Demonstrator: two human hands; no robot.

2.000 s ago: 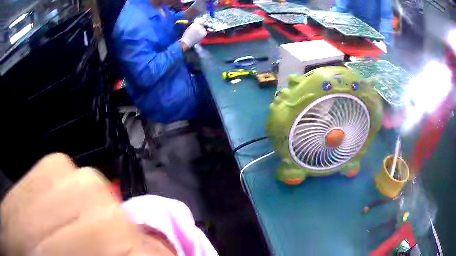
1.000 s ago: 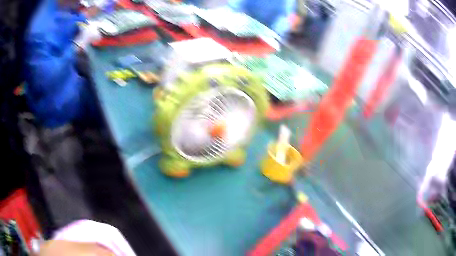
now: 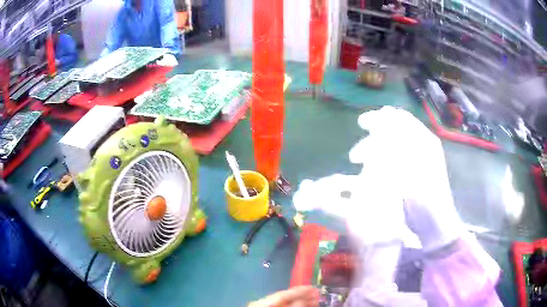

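A board with dark red parts (image 3: 337, 265) lies in a red tray (image 3: 307, 255) at the bottom centre, cut off by the frame edge and partly covered. My right hand (image 3: 390, 174), in a white glove and badly overexposed, is above its right side. Its fingers point left and are apart, with nothing seen in them. My left hand (image 3: 286, 297) shows only as bare-looking fingers at the bottom edge, by the tray; its grip is hidden. Black-handled cutters (image 3: 264, 226) lie beside the yellow cup (image 3: 247, 201), which holds a white stick. A small yellow tip (image 3: 298, 219) shows below my right fingertips.
A green fan (image 3: 141, 201) stands at the left before a white box (image 3: 90, 135). Green boards (image 3: 192, 96) on red pads lie behind it. A red-wrapped upright (image 3: 267, 90) rises behind the cup. Another red-edged tray (image 3: 528, 270) is at the right. A person in blue (image 3: 144, 27) stands at the far side.
The view has swung right, so the fan sits further left. My gloved right hand has come into view over the tray. The large blurred hand and pink sleeve at the lower left have left that place.
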